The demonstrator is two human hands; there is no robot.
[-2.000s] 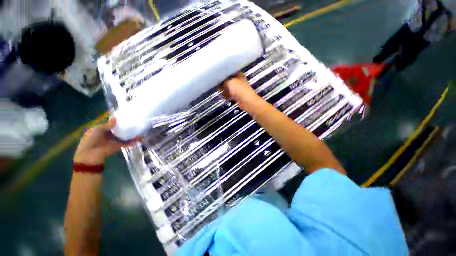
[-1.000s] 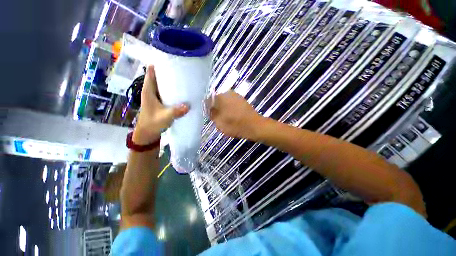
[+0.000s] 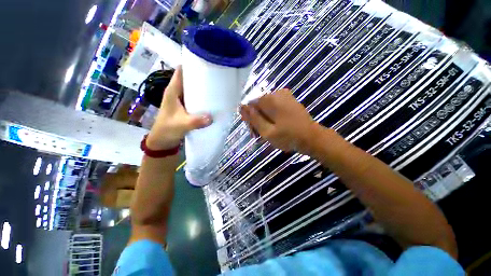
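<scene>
The white stretch film roll (image 3: 211, 97) stands nearly upright in view, its blue-purple core end with a dark hole at the top. My left hand (image 3: 176, 116), with a red wristband, grips the roll around its side, thumb across the front. My right hand (image 3: 277, 119) is just right of the roll with its fingers curled and pinched near the roll's side; whether film is between them I cannot tell. Black and white striped TV cartons (image 3: 430, 99), printed "TKS-32-SM-01", stand in rows behind and right, under shiny clear film.
A lower layer of cartons (image 3: 446, 178) juts out at the right. A brown box (image 3: 125, 198) shows at the left beyond my forearm. A white beam or pillar (image 3: 81, 126) and a white rack (image 3: 85, 254) are at the left. A dark round shape (image 3: 157, 86) is behind my left hand.
Since one second ago, the roll and both hands appear slightly further right. Two seconds ago the roll lay across the cartons with a hand near each end; now it is raised upright.
</scene>
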